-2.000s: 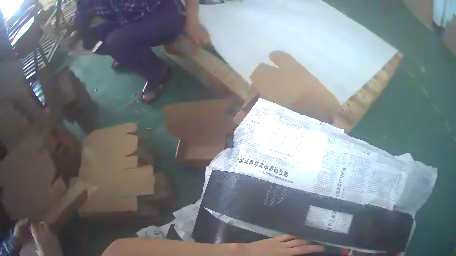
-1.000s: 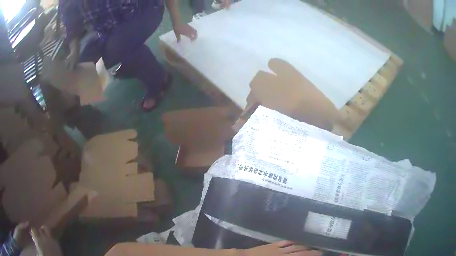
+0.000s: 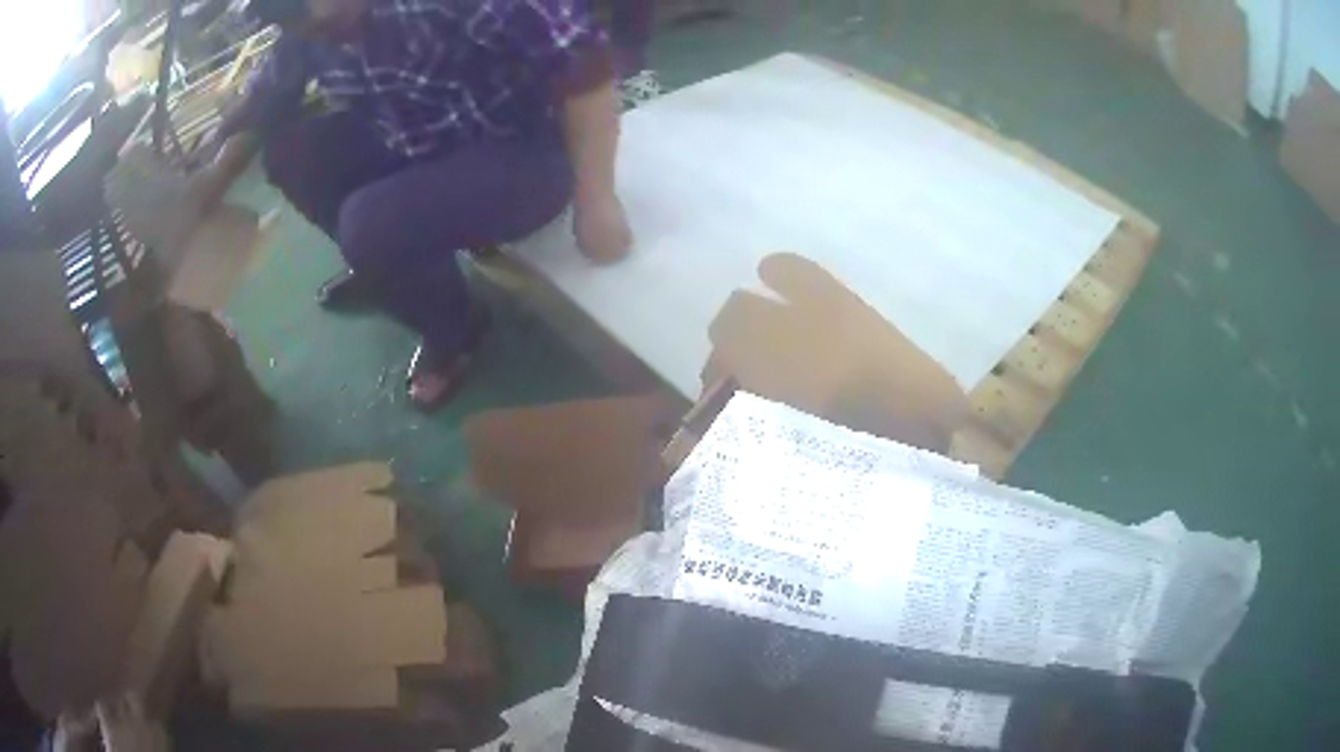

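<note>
A glossy black panel (image 3: 735, 658) lies at the bottom right, cut off by the lower picture edge. Its rectangular window (image 3: 944, 711) shows newsprint through it. A curved white gap separates it from more black at the bottom edge. Newspaper (image 3: 941, 551) with black characters lies under and beyond the panel, its right and left edges crumpled. Neither my left hand nor my right hand is in the picture.
A pallet (image 3: 1070, 312) with a white sheet (image 3: 882, 191) stands ahead. A person (image 3: 456, 162) squats at its left, one hand on the sheet. Brown cardboard pieces (image 3: 316, 588) lie left, and an open brown box (image 3: 573, 507) lies mid-floor. Blurred fingers show bottom left.
The view has tilted up, so the panel and newspaper sit lower. My left hand and forearm, on the panel before, have left the picture. The squatting person leans further over the sheet.
</note>
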